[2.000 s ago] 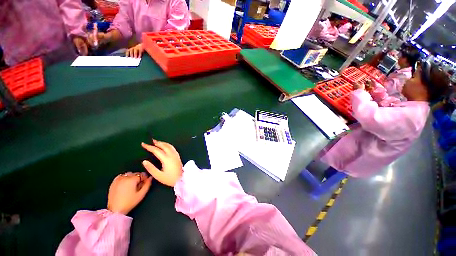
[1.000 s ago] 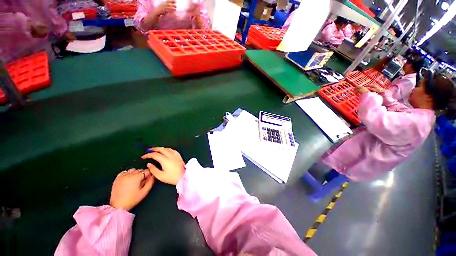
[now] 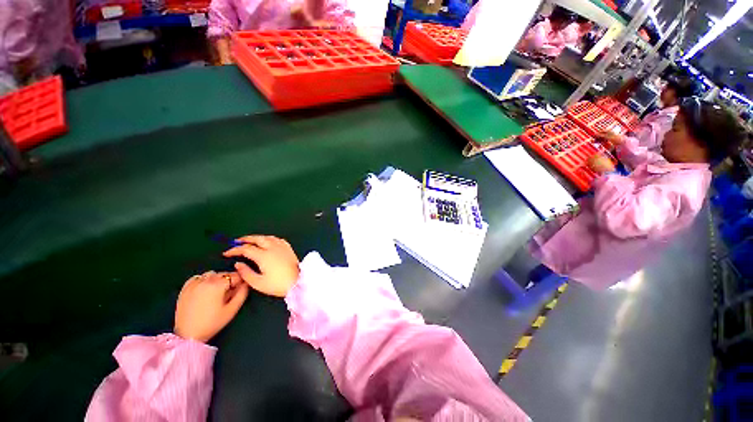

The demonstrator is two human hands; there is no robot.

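Observation:
My right hand (image 3: 268,265) is bent above the dark green bench. A thin blue pen (image 3: 224,240) sticks out at its fingertips. My left hand (image 3: 205,307) lies just left of it with curled fingers, touching or nearly touching the right hand; whether it holds anything is hidden. To the right lie white paper sheets (image 3: 366,239) on a clipboard, whose blue edge and metal clip show at the top. A silver-white calculator (image 3: 450,200) with dark keys lies on the papers.
A stack of red trays (image 3: 318,69) stands across the bench, with a person behind. A red tray (image 3: 33,113) is far left. A green board (image 3: 462,105) and second clipboard (image 3: 530,181) lie right. A seated person (image 3: 652,198) handles parts in red trays (image 3: 570,150).
The blue pen shows more clearly at my right fingertips than two seconds ago. My hands stay close together. The person at the far left has drawn back, and the white sheet there is gone from view.

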